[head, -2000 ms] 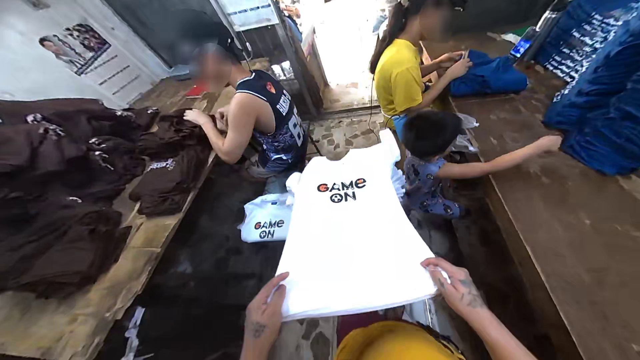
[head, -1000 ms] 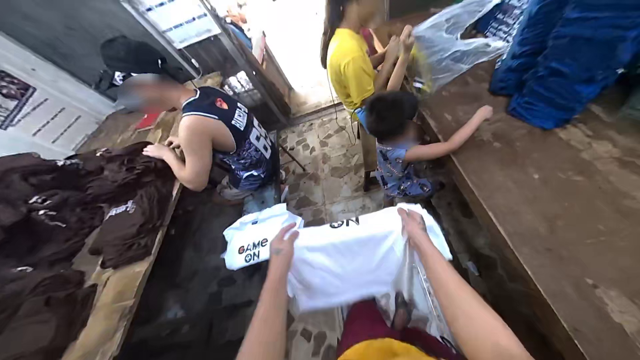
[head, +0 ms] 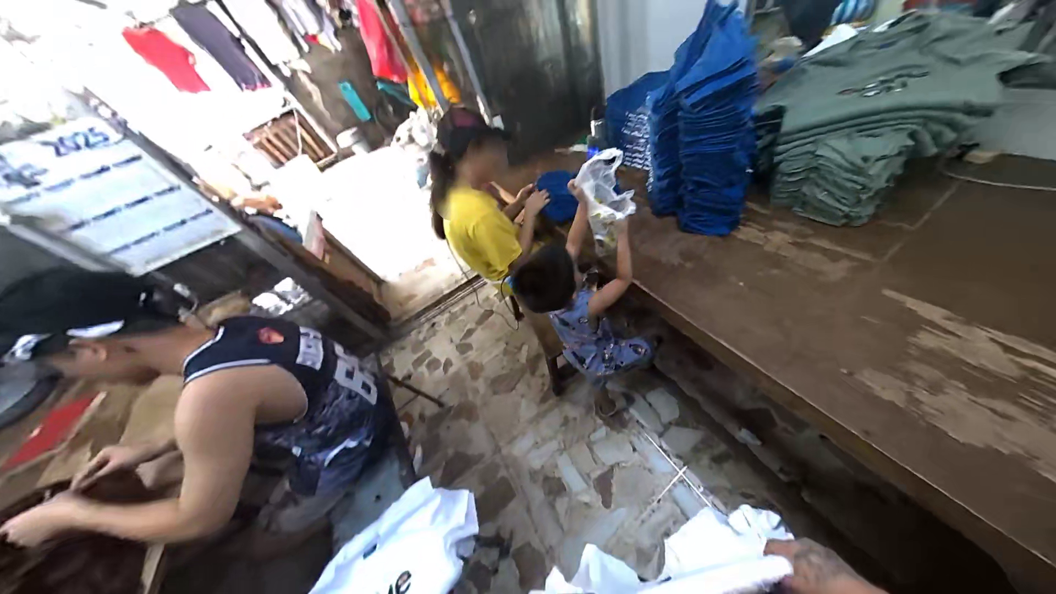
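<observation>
At the bottom edge of the head view, my right hand (head: 817,566) grips a bunched white T-shirt (head: 709,549), which the frame cuts off below. My left hand is outside the frame. Left of the held shirt lies another white T-shirt (head: 404,540) with part of a dark print showing. The surface under it is hidden.
A long brown table (head: 825,313) on the right bears stacked blue garments (head: 701,140) and green shirts (head: 858,124). A person in yellow (head: 483,227) and a small person holding a plastic bag (head: 606,190) sit beside it. Another person (head: 272,396) works at left.
The held white shirt has gone from spread out to bunched at the bottom edge, and my left hand has left view. The small person's arms are now raised with a plastic bag. The view has swung right.
</observation>
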